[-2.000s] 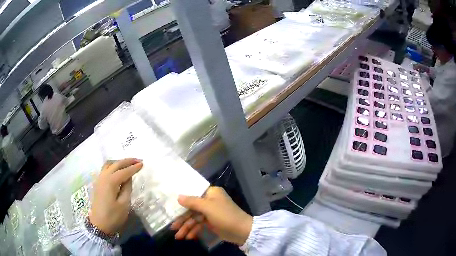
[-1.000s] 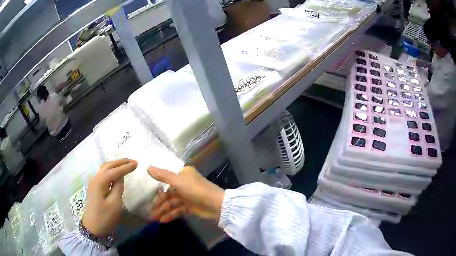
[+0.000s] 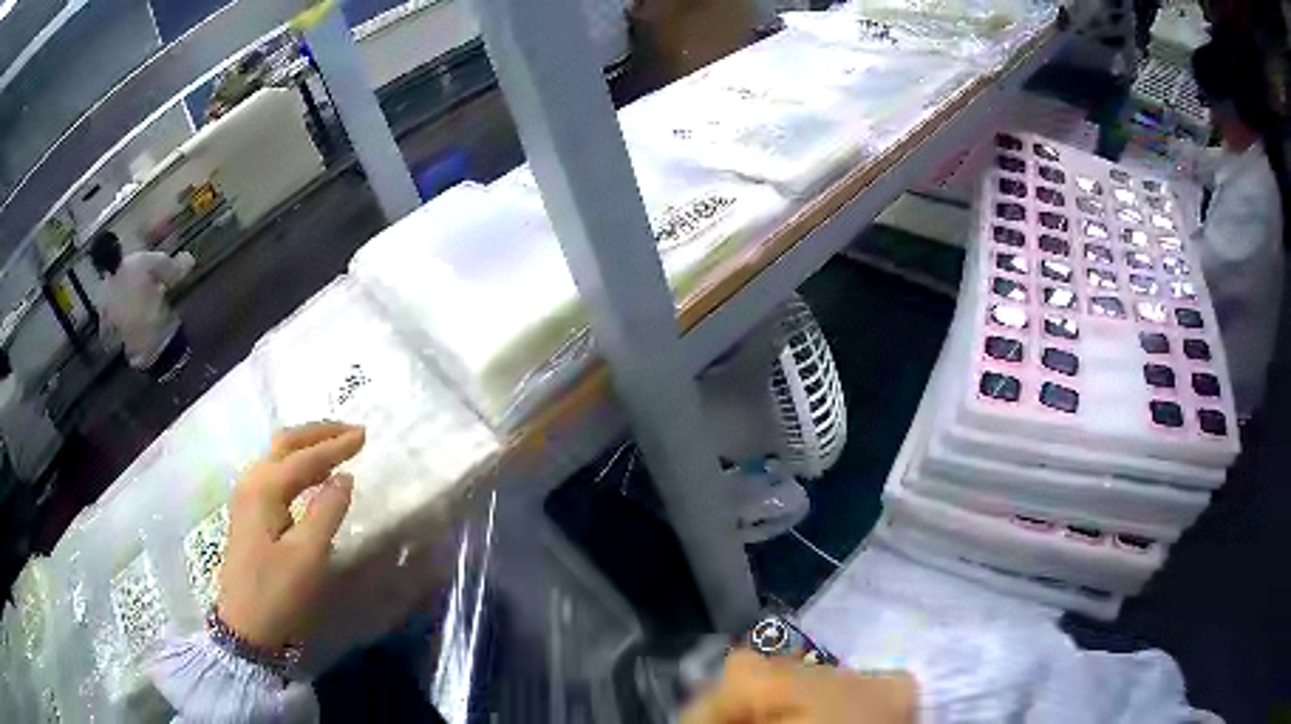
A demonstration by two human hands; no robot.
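A pale flat pack (image 3: 404, 460) with a small dark print lies on the shelf edge at left centre. My left hand (image 3: 288, 530) is on or just over its near side, fingers bent and apart, with nothing seen in it. My right hand (image 3: 800, 690) is low at the bottom edge, blurred and partly cut off. Shiny clear film (image 3: 474, 608) hangs below the pack and runs towards my right hand; whether the fingers hold it is unclear. A small dark unit with a round lit face (image 3: 773, 637) shows just above my right hand.
Stacked white trays with pink-edged dark units (image 3: 1119, 354) stand at right. A grey post (image 3: 602, 241) crosses the middle, with a white caged fan (image 3: 810, 389) behind it. More clear-wrapped packs (image 3: 467, 269) line the shelf. People are at the far left and right edge.
My right hand has moved off the pack, down and to the right. The clear film now shows stretched below the shelf. My left hand has stayed near the pack.
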